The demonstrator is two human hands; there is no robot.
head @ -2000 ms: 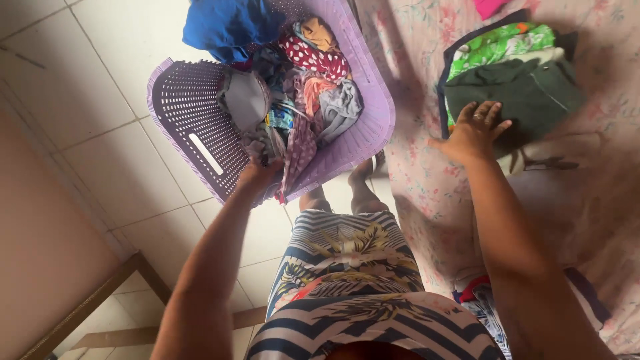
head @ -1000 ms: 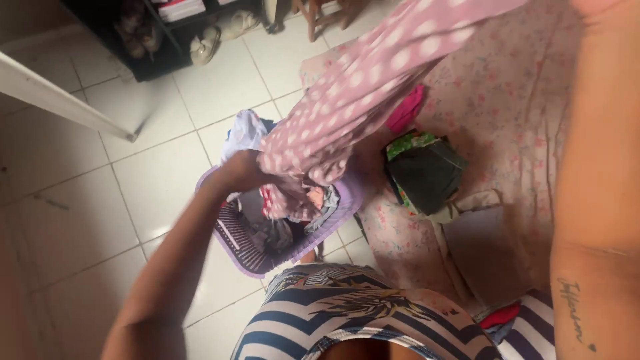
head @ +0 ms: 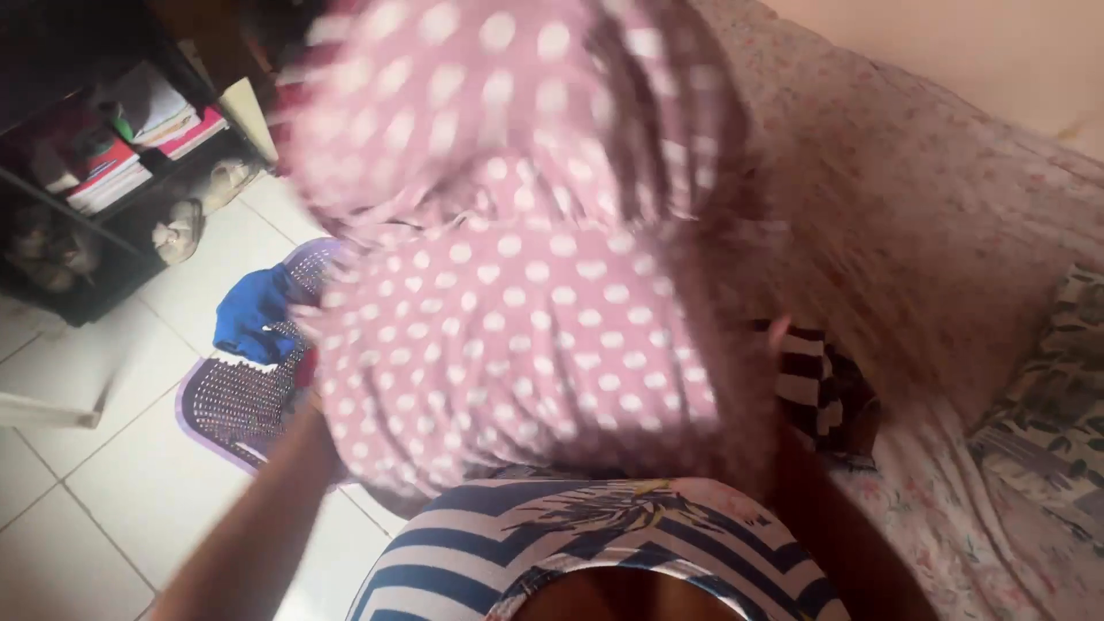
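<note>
A pink garment with white polka dots [head: 517, 328] hangs spread out in front of my body, its upper part blurred by motion. My left hand [head: 323, 423] is at the garment's left edge, mostly hidden behind the cloth. At its right edge is my right hand [head: 776, 371], dark and blurred, with little more than a fingertip showing. Behind the garment on the left stands a purple plastic laundry basket [head: 246, 405], with a blue cloth [head: 254, 315] over its rim.
A black shelf [head: 129, 224] holding books and papers stands at the upper left, with shoes [head: 179, 231] beside it on white floor tiles. To the right lies a floral bedsheet [head: 862, 172] with a striped cloth [head: 802, 371] and a leaf-patterned fabric [head: 1052, 414].
The polka-dot garment, earlier stretched up from the basket to the upper right, now hangs before my body between both arms. The view has shifted strongly.
</note>
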